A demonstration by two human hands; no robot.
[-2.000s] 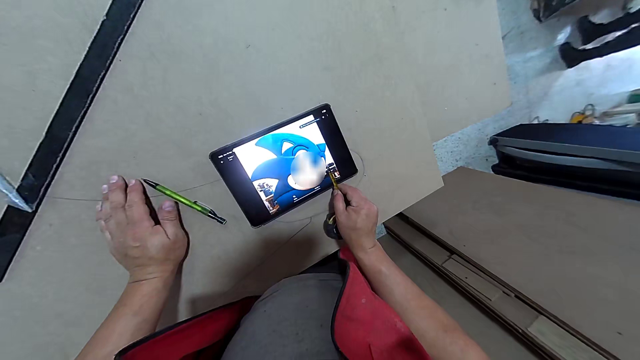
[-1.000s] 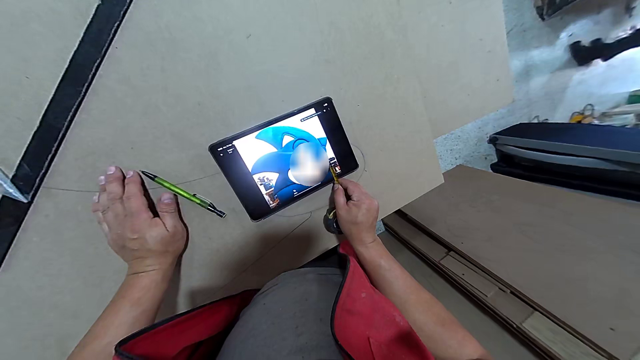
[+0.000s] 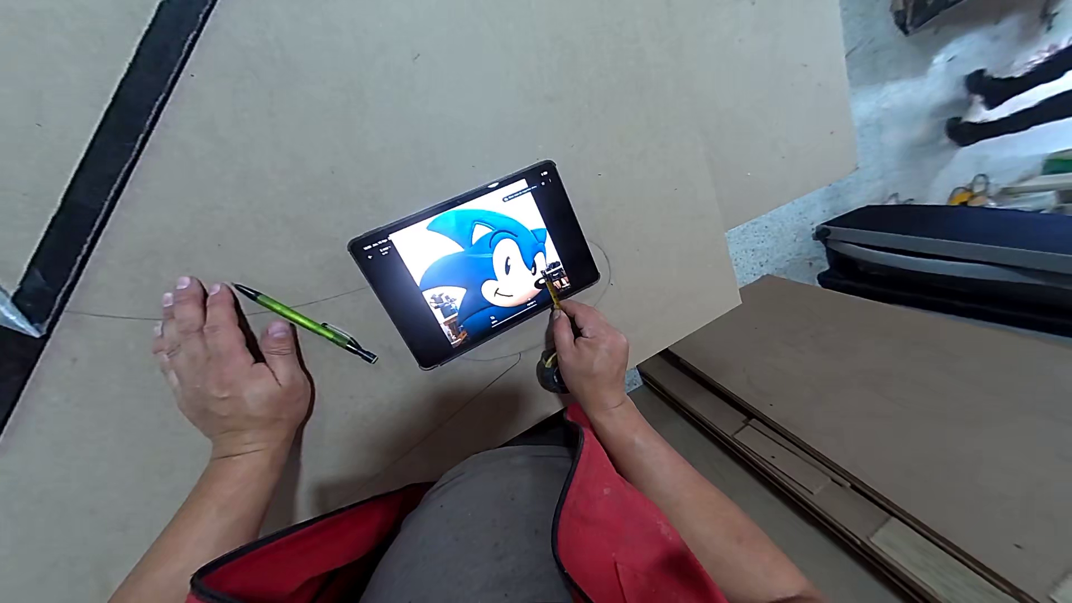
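A tablet lies tilted on the brown board, its screen lit with a picture of a blue cartoon hedgehog. My right hand holds a tape measure at the tablet's lower right; the yellow blade end reaches over the screen's edge, and the dark case is partly hidden under the hand. To the left, my left hand rests palm down on the board with its fingers a little apart, holding nothing. A green mechanical pencil lies beside its fingertips and thumb, pointing toward the upper left. Thin curved pencil lines run across the board near the tablet.
The large brown board has its corner and edge at the right. Beyond it are stacked panels and a dark padded case. A black strip crosses the upper left. A person's dark-shod feet show at the top right.
The feet at the top right have shifted in view. My two hands, the tablet and the pencil hold much the same places.
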